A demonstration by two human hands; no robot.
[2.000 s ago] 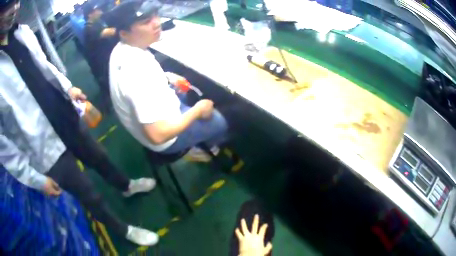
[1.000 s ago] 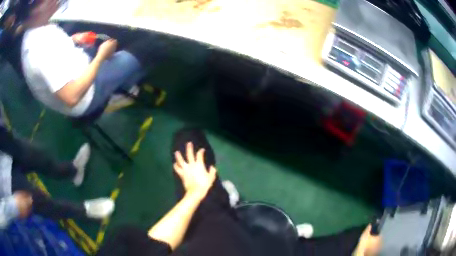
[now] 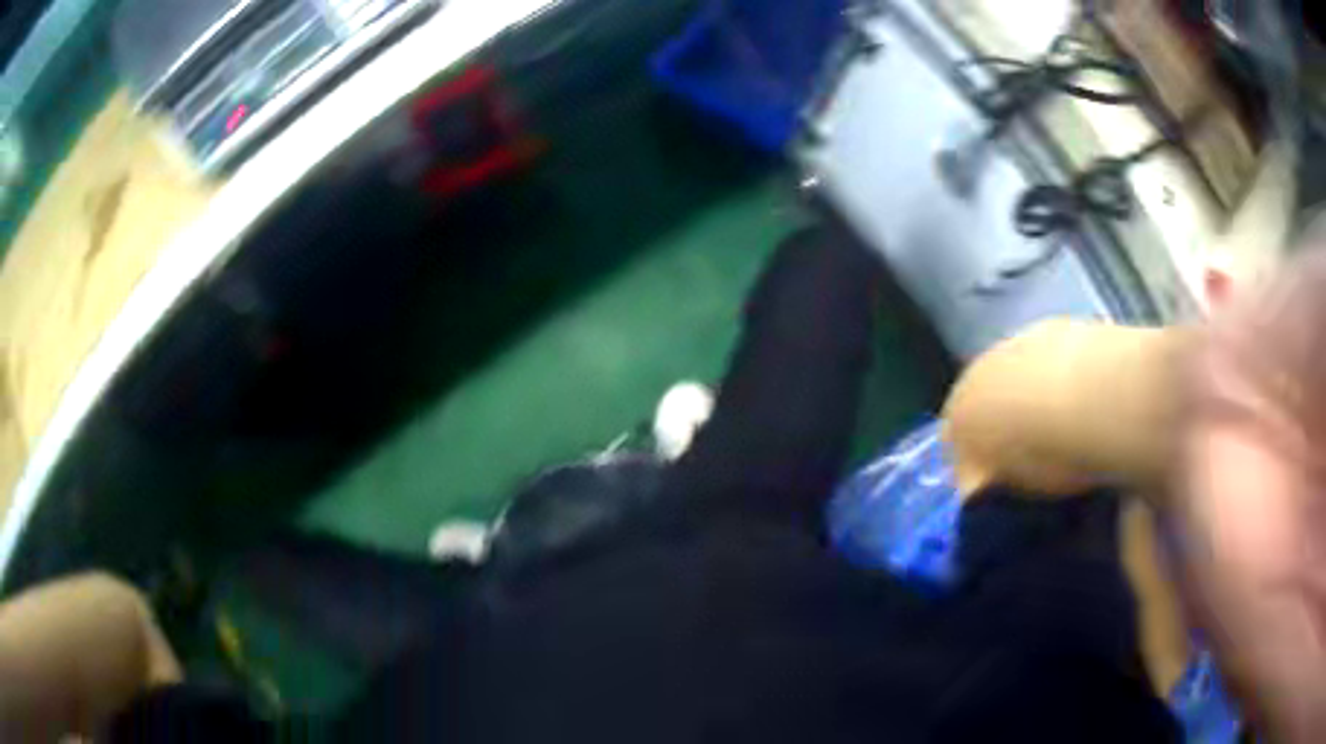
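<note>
Small black units with looped black cords (image 3: pixel 1069 204) lie on the cream-white bench machine (image 3: pixel 938 182) at the upper right. My right forearm reaches from a dark sleeve toward the right edge. A large, blurred pinkish shape there seems to be my right hand (image 3: pixel 1265 451), very near the camera. Its fingers cannot be made out, nor whether it holds anything. At the lower left only a bare forearm shows; my left hand is cut off by the edge.
A scale (image 3: pixel 269 73) stands on the white-edged bench (image 3: pixel 189 269) at the upper left. A red crate (image 3: pixel 468 131) and a blue crate (image 3: pixel 749 73) are below. The round dark stool (image 3: pixel 582 502) is between my legs. Blue clear-lined plastic (image 3: pixel 902 509) lies right of my leg.
The view has swung right, from the bench and seated person to the machine. My left hand, earlier spread on my leg, has left the picture. My right arm now shows large at the right.
</note>
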